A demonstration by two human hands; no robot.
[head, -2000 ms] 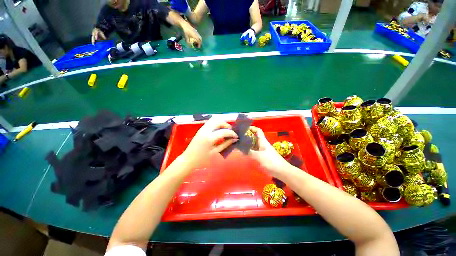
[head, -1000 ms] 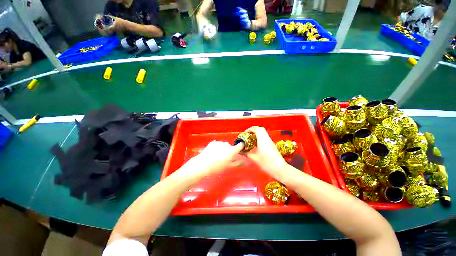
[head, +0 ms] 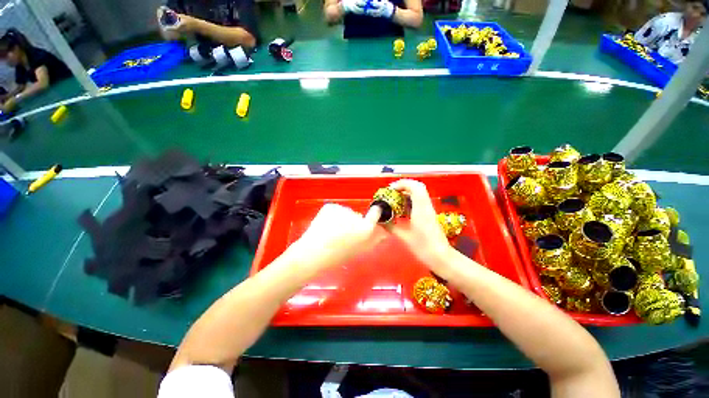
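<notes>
My right hand [head: 416, 221] holds a gold shell [head: 389, 201] above the red tray [head: 342, 299]. The shell's dark round opening faces my left hand. My left hand [head: 338, 232] is at that opening, with a finger reaching into it; the fingertip is hidden inside. No liner shows outside the shell. Two more gold shells lie in the tray, one near its front edge [head: 431, 294] and one partly behind my right hand [head: 451, 225]. A black liner piece [head: 466, 246] lies in the tray beside my right wrist.
A heap of black liners [head: 175, 225] lies left of the tray. A red bin [head: 505, 204] heaped with gold shells stands at the right. Across the green line are people, blue bins [head: 488, 64] and yellow cylinders [head: 243, 105]. Metal posts rise at both sides.
Two seconds ago a black liner was spread between my hands over the shell. Now it is out of sight and my left finger is in the opening. The yellow cylinders have shifted right.
</notes>
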